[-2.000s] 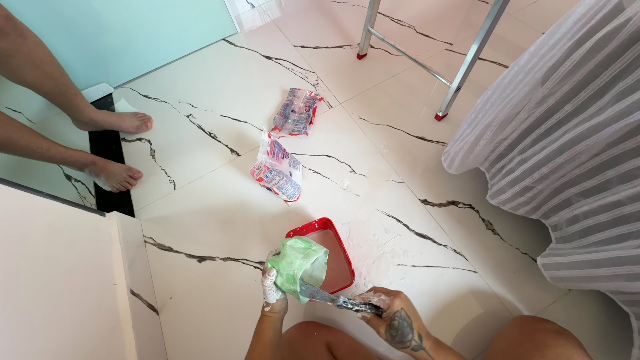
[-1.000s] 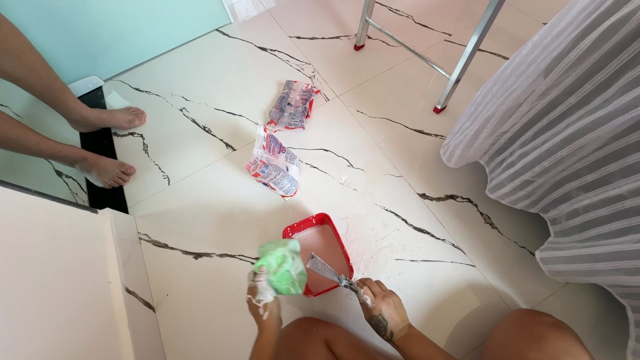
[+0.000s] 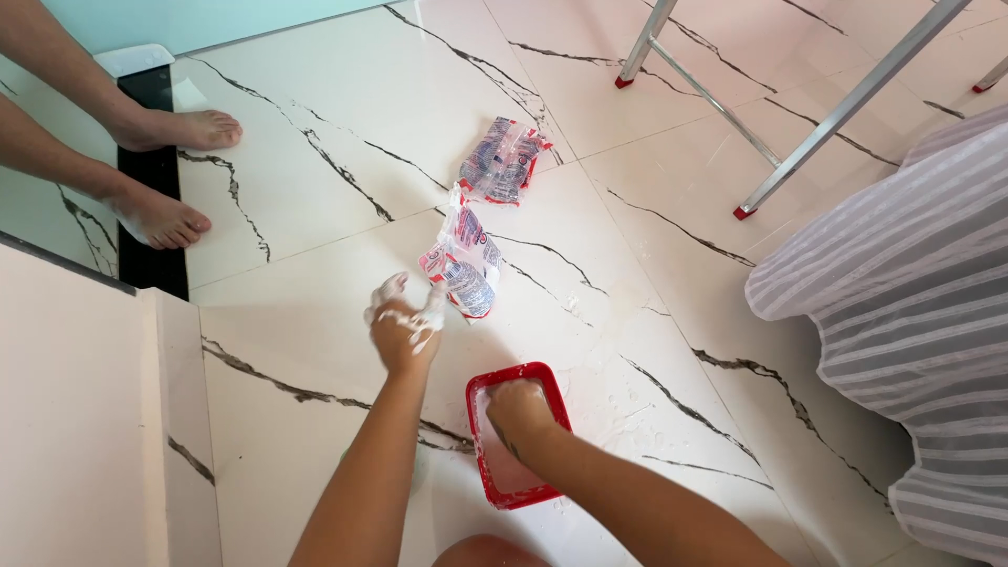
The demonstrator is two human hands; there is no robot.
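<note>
My left hand (image 3: 405,323), smeared with white paste, is held above the floor with its fingers apart and nothing in it. Its thumb side is close to a crumpled printed plastic bag (image 3: 472,264); contact cannot be told. My right hand (image 3: 520,405) reaches down into a red rectangular tub (image 3: 561,398) that holds cloudy, whitish liquid. Its fingertips are hidden there, so whether they grip anything cannot be seen. A faint greenish edge (image 3: 417,476) shows beside my left forearm, mostly hidden. The putty knife is not visible.
A second printed bag (image 3: 504,161) lies farther off on the veined tile floor. Another person's bare feet (image 3: 161,220) are at the left. Metal ladder legs (image 3: 850,110) stand at the upper right, above a sheer white curtain (image 3: 890,331). White smears mark the floor right of the tub.
My left hand has let go of the green, paste-coated container and moved up towards the bag. My right hand, earlier holding the putty knife, has moved into the red tub.
</note>
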